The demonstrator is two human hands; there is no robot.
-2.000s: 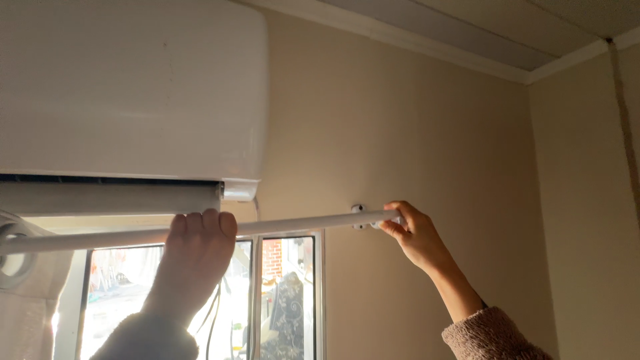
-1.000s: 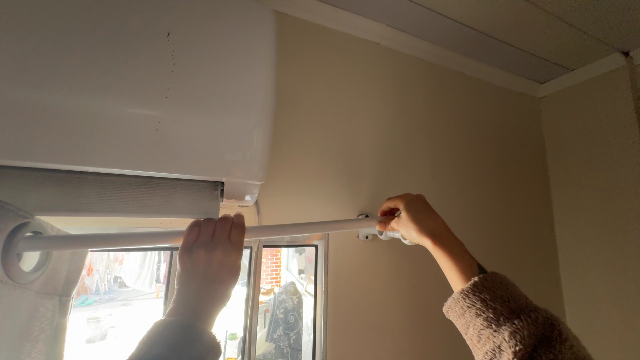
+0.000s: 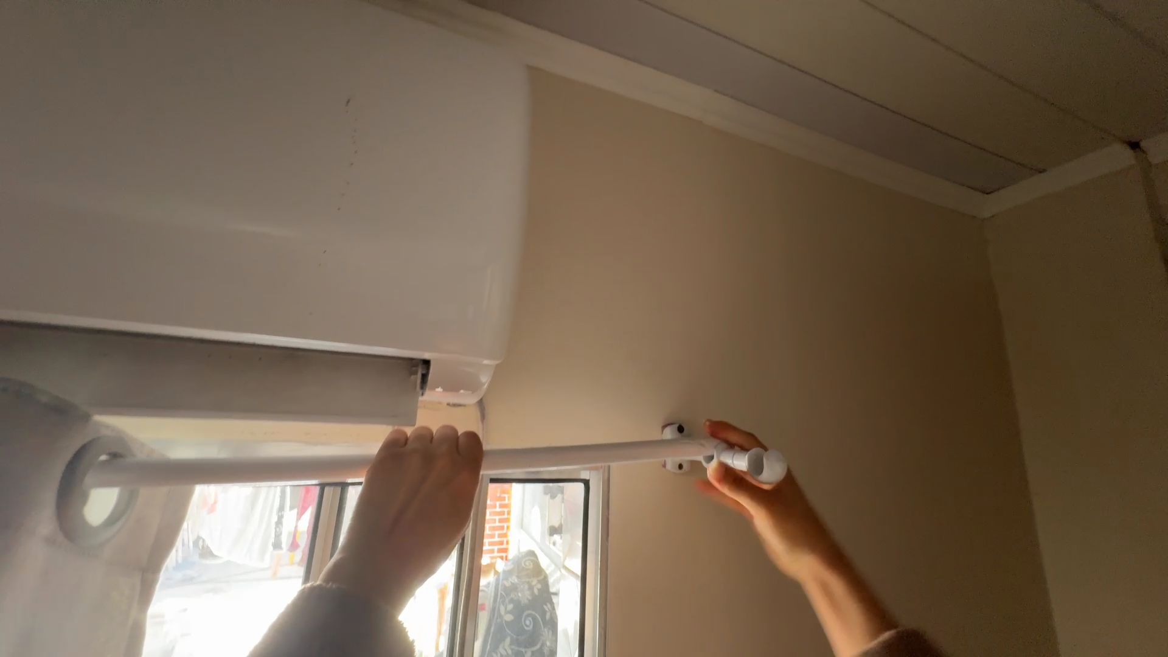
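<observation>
A white curtain rod [image 3: 584, 453] runs across the view below the air conditioner. My left hand [image 3: 411, 511] is closed around its middle. At the rod's right end, my right hand [image 3: 753, 493] grips around a white end piece with a round knob [image 3: 766, 466], thumb and fingers on either side of it. Just left of those fingers, a white wall bracket [image 3: 675, 447] with dark screw holes is fixed to the wall, partly behind the rod. On the left, the rod passes through the ring of a light grommet curtain [image 3: 36, 547].
A white wall-mounted air conditioner [image 3: 255, 182] hangs close above my left hand. Behind the rod is a metal-framed window [image 3: 598, 547], with bright daylight outside. A beige wall [image 3: 776, 301] extends right to a corner, beneath a panelled ceiling [image 3: 821, 55].
My right hand has turned at the rod's end, and the white end piece with its round knob now shows. My left hand remains on the rod.
</observation>
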